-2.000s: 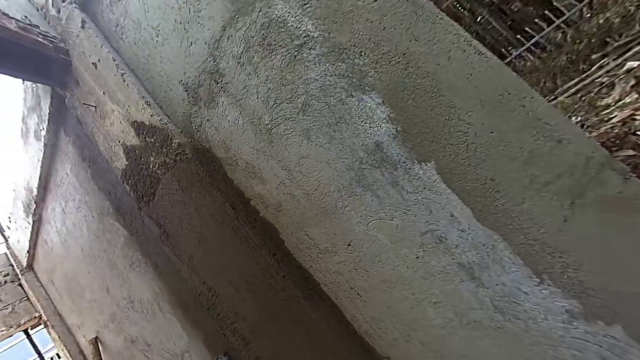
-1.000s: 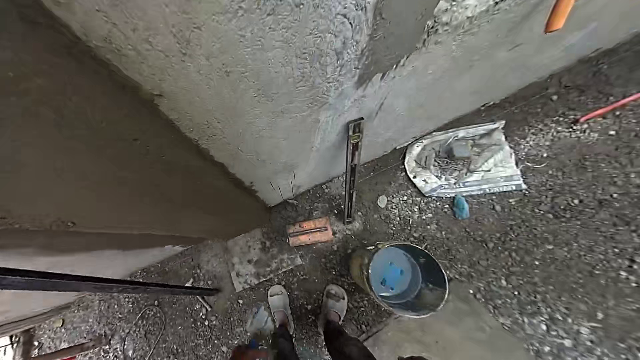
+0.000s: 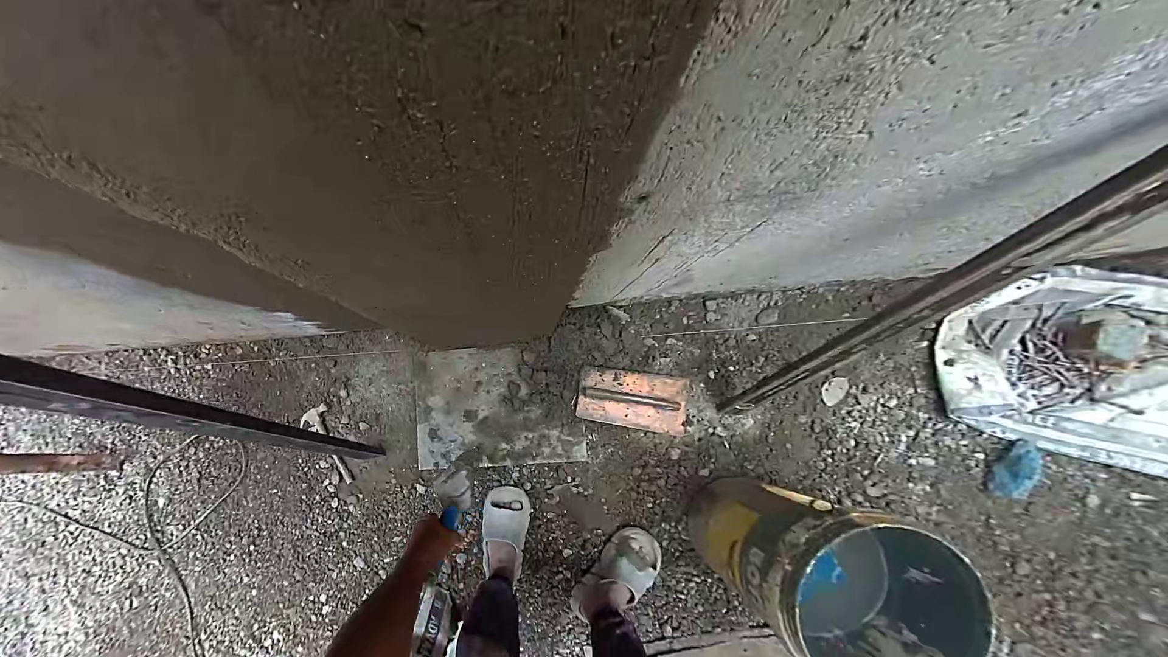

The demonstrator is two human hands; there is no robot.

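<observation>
My left hand [image 3: 453, 488], in a pale work glove with a blue cuff, reaches down beside my foot. It is at the near left edge of a flat, mortar-stained board [image 3: 497, 411] on the ground; its finger grip is too small to make out. My right hand is out of view. Right of the board lies an orange plastering float [image 3: 632, 400] with its handle up. A long metal bar [image 3: 912, 297] slants up from the ground at the right. A bucket [image 3: 757, 538] holding water and a smaller container stands at the lower right.
Wet brown plaster [image 3: 438, 182] covers the wall corner beside a grey wall [image 3: 821, 164]. A dark bar [image 3: 182, 411] slants in from the left, with a hammer [image 3: 315, 420] near its end. An opened sack [image 3: 967, 365] with debris, a blue scrap [image 3: 1016, 470] and a cable [image 3: 164, 547] lie on gravel.
The view has swung down from the wall to the ground at the corner. My left forearm and gloved hand now show, reaching down to the board's edge.
</observation>
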